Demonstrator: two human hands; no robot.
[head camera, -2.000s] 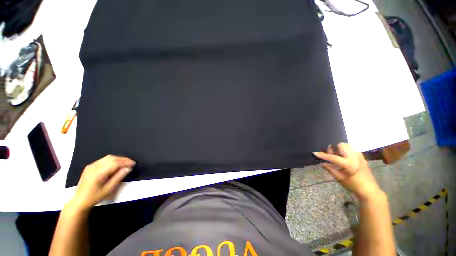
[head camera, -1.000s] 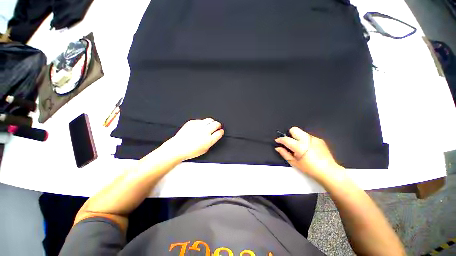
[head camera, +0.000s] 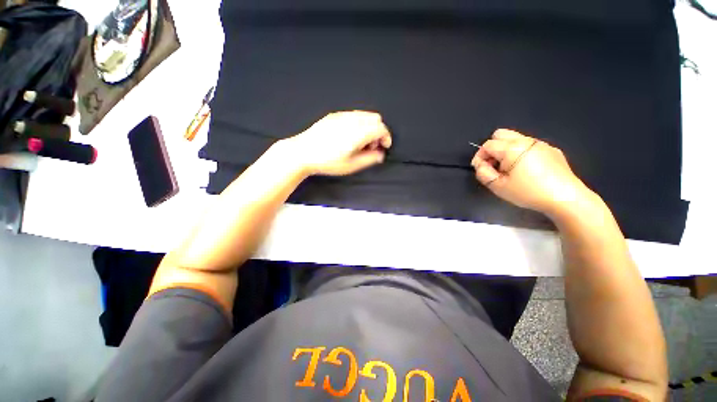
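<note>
A large black cloth (head camera: 440, 71) lies over the white table, with a folded edge running between my hands near the table's front. My left hand (head camera: 350, 143) is on the cloth with its fingertips pinching the left part of the fold. My right hand (head camera: 519, 166) is to the right, its thumb and forefinger closed on a thin pale needle (head camera: 476, 144) whose tip points up and left. Its other fingers are curled at the fold. A thin line or ring shows across its fingers. No thread can be made out.
A smartphone (head camera: 153, 161) and orange-handled snips (head camera: 200, 123) lie left of the cloth. Further left are a brown pouch (head camera: 118, 98) with a round clear-wrapped item (head camera: 122, 55) on it, dark rods with a pink end (head camera: 63, 150) and a black plastic bag (head camera: 43, 59). Table front edge (head camera: 409, 255) is near my body.
The cloth's near edge has been folded since the oldest frame. Since the last one, the view has shifted and my hands sit closer to the fold, with the needle now showing at my right fingertips.
</note>
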